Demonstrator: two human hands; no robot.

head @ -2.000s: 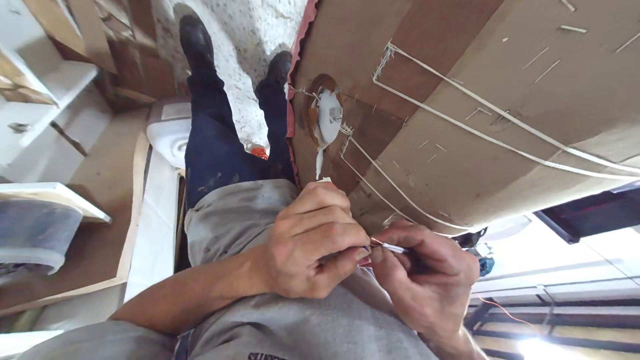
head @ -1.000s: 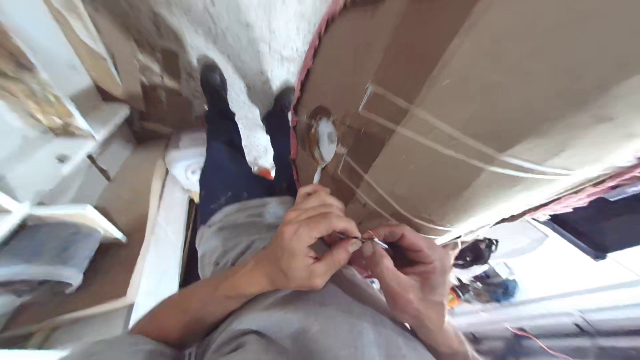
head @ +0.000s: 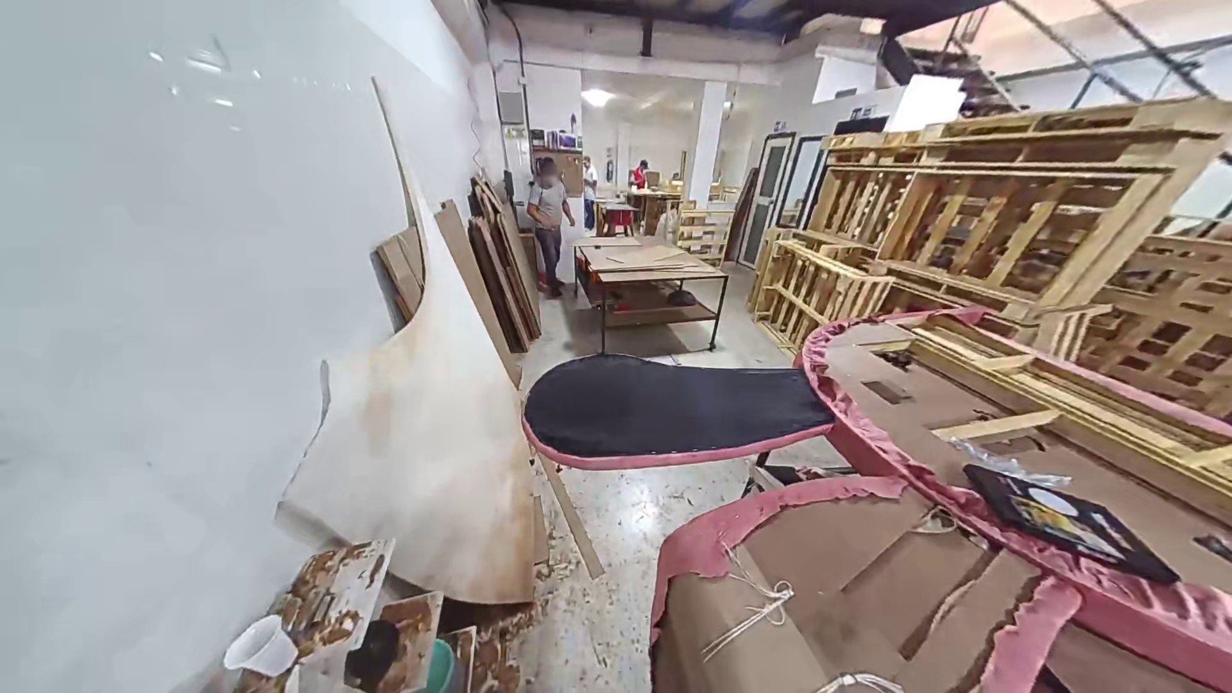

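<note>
Neither of my hands shows in the head view. Nearest to me at the lower right is an upholstered furniture piece with brown backing (head: 770,635) and pink fabric folded over its edge. White cord (head: 765,611) hangs in loops from the backing. Behind it lies a larger curved frame with pink gathered fabric (head: 1020,539) round its rim and wooden slats inside. A flat black package (head: 1068,520) and some clear plastic (head: 1011,464) rest on it. A rounded panel with black cloth (head: 664,409) and a pink edge extends to its left.
Wooden pallets (head: 1011,212) stand stacked at the right. A work table (head: 645,265) stands mid-room, with a person (head: 549,221) to its left and others farther back. Boards (head: 500,279) and a curved thin sheet (head: 433,462) lean along the left wall. A white cup (head: 262,647) sits at lower left.
The view has swung up from my lap to the workshop. Both hands, together at a small thin item in the earlier frames, have left the view.
</note>
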